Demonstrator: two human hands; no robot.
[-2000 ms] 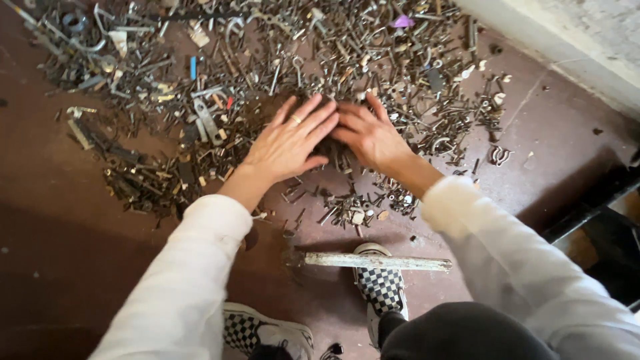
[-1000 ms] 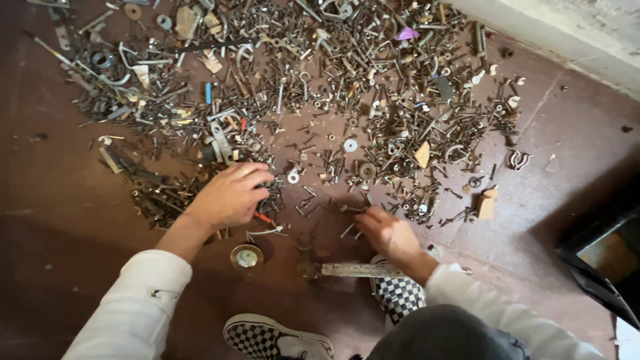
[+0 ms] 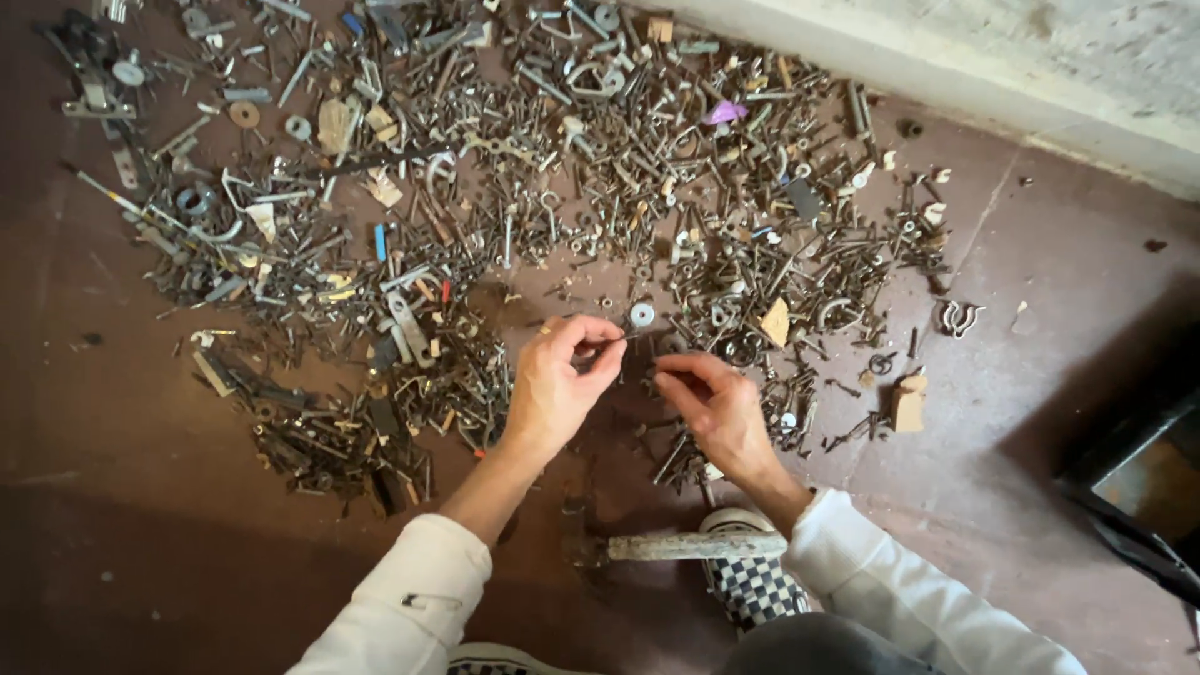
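Screws, nails, bolts and metal brackets [image 3: 600,141] lie scattered in a wide pile on the brown floor. My left hand [image 3: 572,375] is raised near the middle, thumb and forefinger pinched on a small thin piece [image 3: 630,336], perhaps a nail or screw. Close on its right, my right hand [image 3: 712,403] has its thumb and forefinger together at a small dark piece; what it is cannot be told. A metal washer [image 3: 641,314] lies just beyond the fingertips. Below the hands is a hammer with a worn, pale handle [image 3: 694,547], its dark head toward the left.
A checkered shoe [image 3: 757,586] is beside the hammer handle. At the right edge stands a black container [image 3: 1134,469]. A pale wall base [image 3: 937,84] borders the pile at upper right. A wooden block [image 3: 908,403] and a metal clip [image 3: 960,319] lie right of the pile.
Both hands were spread together over the pile, then apart low over the floor; now they are close together with pinched fingers. A round dish-like thing near the hammer, seen a second ago, no longer shows.
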